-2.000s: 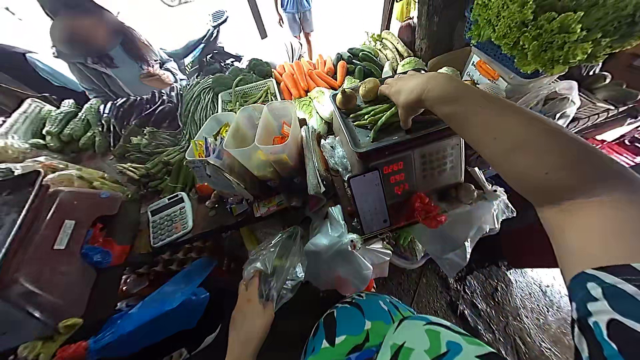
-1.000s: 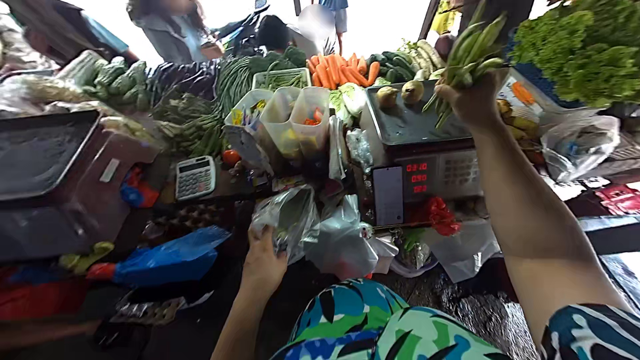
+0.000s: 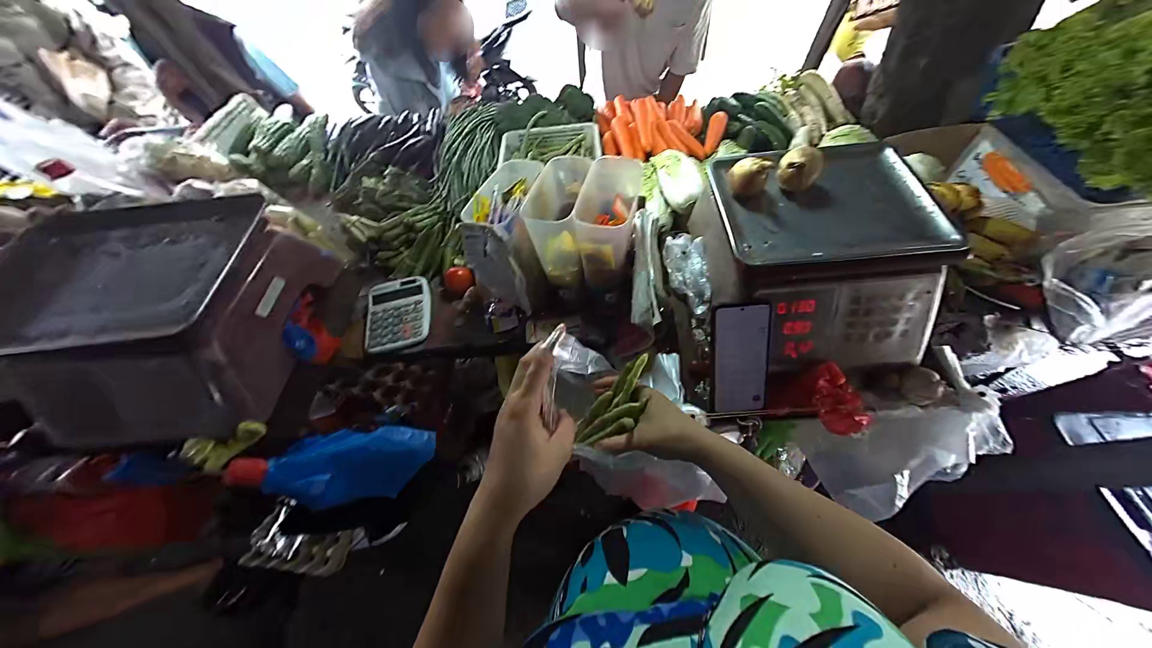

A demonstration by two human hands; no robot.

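Observation:
Low in the middle, my left hand (image 3: 531, 427) grips the edge of a clear plastic bag (image 3: 576, 360). My right hand (image 3: 661, 423) holds a bunch of green bean pods (image 3: 616, 405) at the bag's mouth; how far in they reach cannot be told. To the right stands a digital scale (image 3: 846, 315) with red digits. Its metal tray (image 3: 837, 225) bears two round, pale brown vegetables (image 3: 799, 168) at the back left. A smartphone (image 3: 741, 357) leans upright against the scale's front.
A calculator (image 3: 398, 313) and a tomato (image 3: 458, 280) lie left of plastic containers (image 3: 549, 220). A second scale (image 3: 117, 270) stands at far left. Carrots (image 3: 661, 126), cabbages (image 3: 675, 178) and long beans (image 3: 468, 153) line the back. People (image 3: 643, 45) stand beyond. A blue bag (image 3: 351, 463) lies lower left.
My right hand has taken the pods off the scale tray, lifted them, and brought them down to the plastic bag in my left hand. Another person now stands beyond the carrots.

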